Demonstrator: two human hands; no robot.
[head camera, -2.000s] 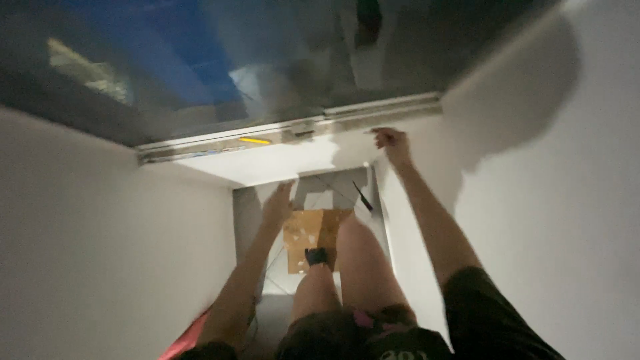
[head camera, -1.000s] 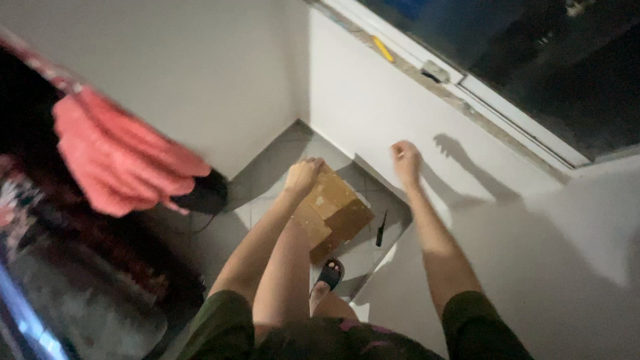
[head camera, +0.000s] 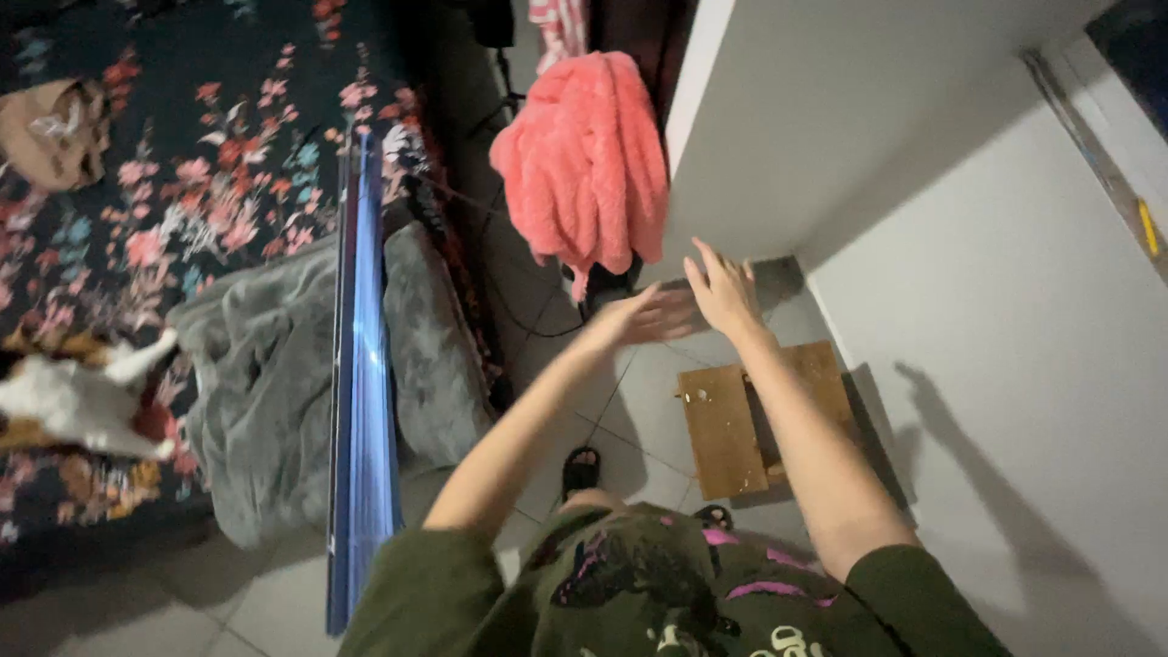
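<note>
My left hand (head camera: 652, 315) is blurred, with its fingers stretched toward the right and nothing in it. Just beside it my right hand (head camera: 723, 285) is raised, fingers apart and empty; whether the two touch cannot be told. Beyond both hands a coral fluffy cloth (head camera: 589, 160) hangs over something dark. A wooden step stool (head camera: 724, 429) stands on the tiled floor below my right forearm. To the left a long bundle of bluish slats (head camera: 367, 383) lies across a grey blanket (head camera: 260, 383) at the edge of a floral-covered bed (head camera: 228, 119).
A white and brown cat (head camera: 78, 397) lies on the bed, near a brown cloth item (head camera: 57, 132). A yellow-handled tool (head camera: 1147, 226) rests on the window ledge at right. White walls enclose the stool's corner. A dark cable runs over the floor near the coral cloth.
The view has swung left from the window to the bed. My hands, farther apart before, are now close together. The stool, earlier beneath or beside my legs, now shows at the right.
</note>
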